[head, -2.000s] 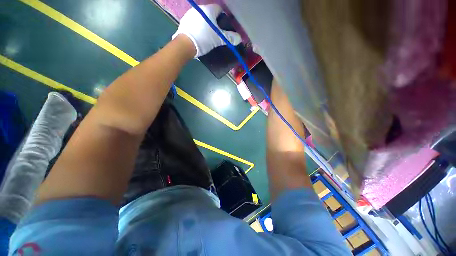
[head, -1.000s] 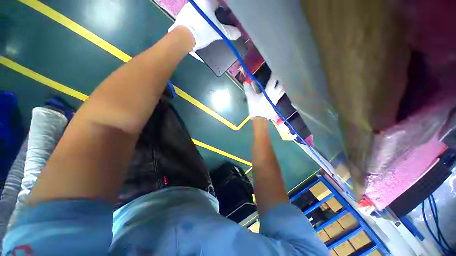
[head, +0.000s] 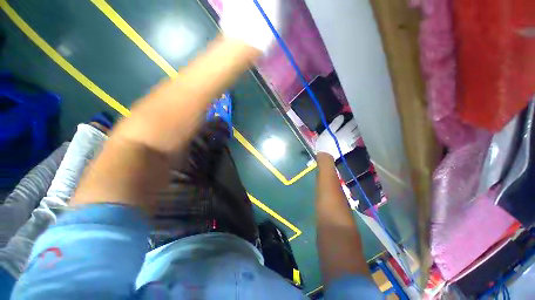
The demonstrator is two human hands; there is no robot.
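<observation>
My left hand (head: 249,20) is in a white glove at the top edge, blurred and overexposed over the pink shelf lining (head: 293,50). Its fingers do not show clearly, and I see no box beside it. My right hand (head: 339,139), also gloved, is at the shelf among the boxes, its fingers partly spread. Whether it grips anything is unclear. A flat black box (head: 315,105) lies on the lining just above my right hand. More black boxes (head: 365,190) lie in a row below it. A blue cable (head: 302,79) hangs across the view in front of them.
The upper shelf's brown board edge (head: 405,99) runs close on the right, with an orange-red sheet (head: 495,58) and pink lining beyond. Left are green floor with yellow lines (head: 141,44) and a blue stool (head: 26,117). A black crate (head: 276,252) stands below.
The view has shifted along the shelf. The black box that was at my left hand no longer shows there. My right hand moved from outside the shelf edge to among the boxes.
</observation>
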